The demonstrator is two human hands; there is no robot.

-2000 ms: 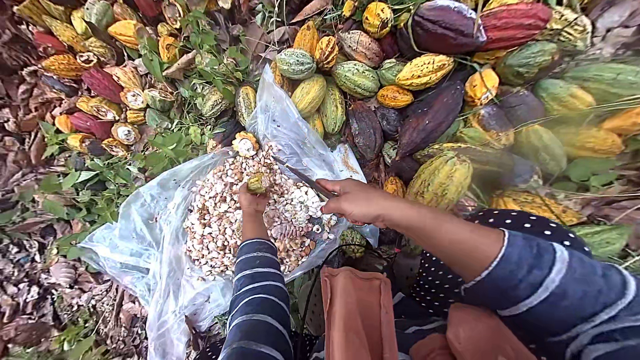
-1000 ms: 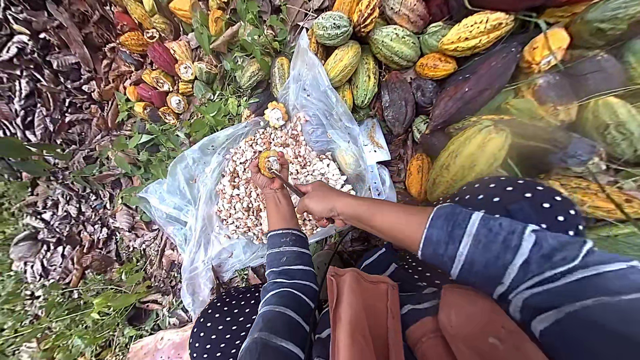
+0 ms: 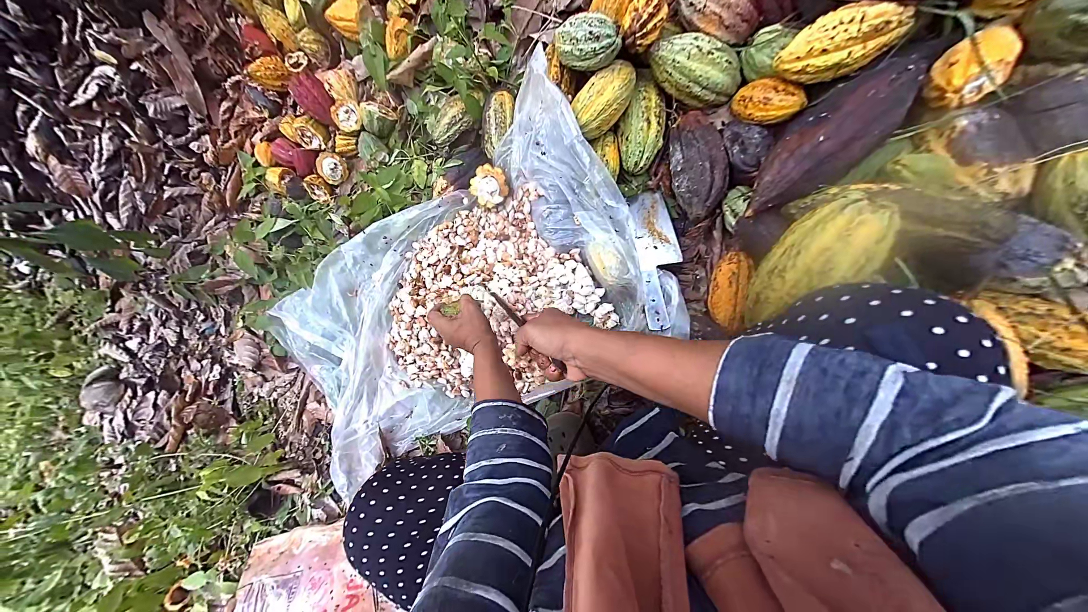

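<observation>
Pale wet cocoa beans [image 3: 476,255] lie heaped on a clear plastic sheet [image 3: 348,297] on the ground. Over the heap, my left hand [image 3: 463,325] is closed around a piece of cocoa pod [image 3: 450,309], mostly hidden by the fingers. My right hand [image 3: 552,340] grips the handle of a knife [image 3: 507,309], whose blade points up and left, close beside the left hand. A cut yellow pod end [image 3: 489,184] rests at the heap's upper edge. To the right of the beans, a metal tool with a broad flat blade [image 3: 654,229] lies at the sheet's edge.
Whole cocoa pods [image 3: 695,68], green, yellow and dark, are piled above and to the right. Cut and whole pods [image 3: 310,132] lie at the upper left among weeds. Dry leaves [image 3: 110,340] cover the left ground. A printed sack [image 3: 306,574] is at the bottom left.
One second ago the left hand held a yellow pod piece up beside the knife; now that hand is turned over, lower against the beans. The view has shifted since the earliest frame.
</observation>
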